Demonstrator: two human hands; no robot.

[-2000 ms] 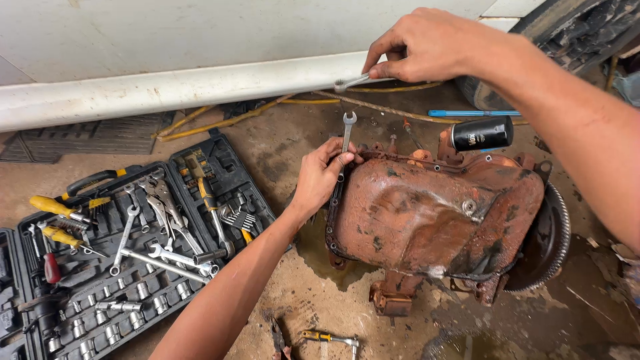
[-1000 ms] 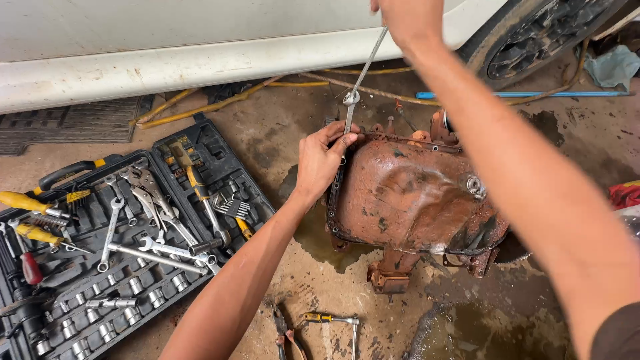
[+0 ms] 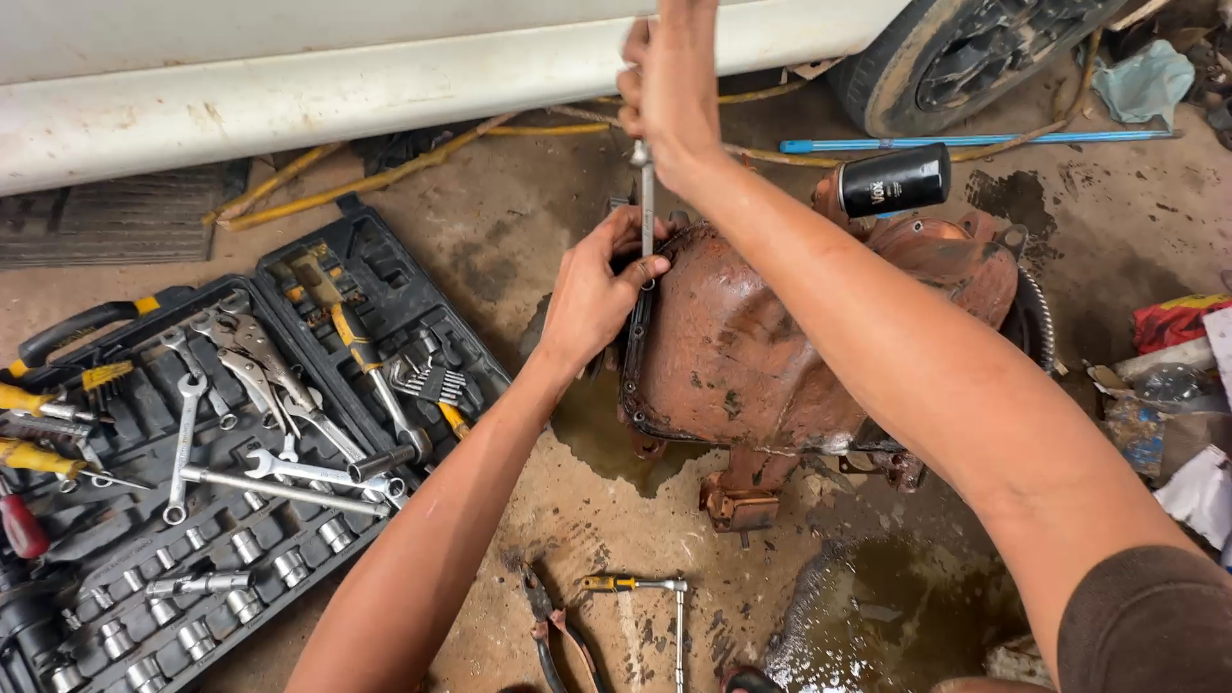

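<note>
My left hand [image 3: 602, 284] grips a steel combination wrench [image 3: 648, 207] near its lower end, at the upper left corner of a rusty oil pan [image 3: 731, 356] on an engine. The wrench stands roughly upright in the view. My right hand [image 3: 674, 96], a little blurred, is closed at the top of this wrench; the second wrench that it held earlier is mostly hidden by the fingers. Behind my right forearm a black oil filter [image 3: 895, 180] sits on the engine's far side. A toothed flywheel [image 3: 1035, 318] shows at the engine's right end.
An open tool case [image 3: 385, 231] with wrenches, sockets and locking pliers lies at the left. Pliers [image 3: 553, 626] and a yellow-handled ratchet [image 3: 626, 583] lie on the wet floor in front. A white car sill [image 3: 385, 106], a tyre [image 3: 885, 82] and a blue rod [image 3: 982, 141] are beyond.
My right hand first held a second wrench apart from the upright one, then joined it to that wrench's top and raised it steeply. My left hand has stayed at the pan's corner.
</note>
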